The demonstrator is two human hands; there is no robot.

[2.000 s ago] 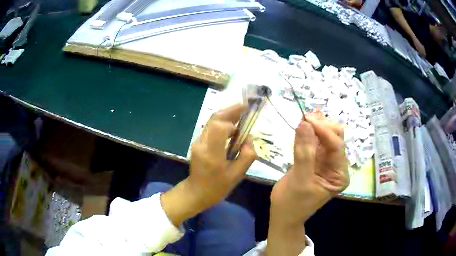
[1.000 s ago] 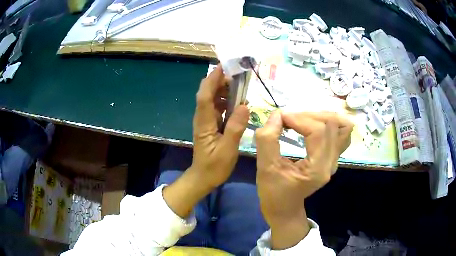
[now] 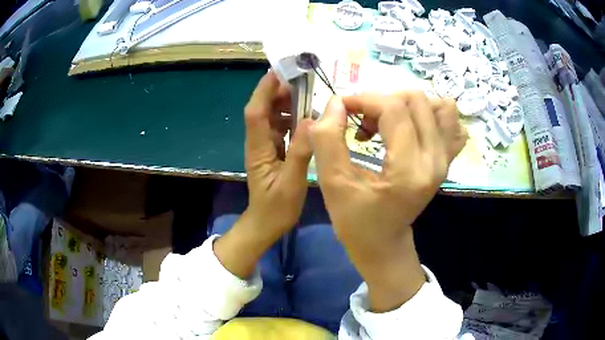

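My left hand [image 3: 275,153] grips the upper part of a long, slim lamp housing [image 3: 301,99], held upright over my lap at the bench edge. A white end cap [image 3: 286,68] with a round dark hole sits on its top. Thin dark lead wire [image 3: 324,78] comes out of the hole. My right hand [image 3: 385,153] pinches the wire between thumb and index finger, just right of the housing. The lower part of the housing is mostly hidden by my left hand.
Loose white end caps [image 3: 448,60] lie heaped on a printed sheet [image 3: 484,159]. Newspaper bundles [image 3: 531,106] lie to the right. Long housings [image 3: 169,20] rest on a pale board [image 3: 166,54] at back left. An open carton [image 3: 76,272] stands below the bench at left.
Both hands and the housing have shifted up and left in view. My right hand has moved closer to the end cap along the wire, and the housing stands more upright than two seconds ago.
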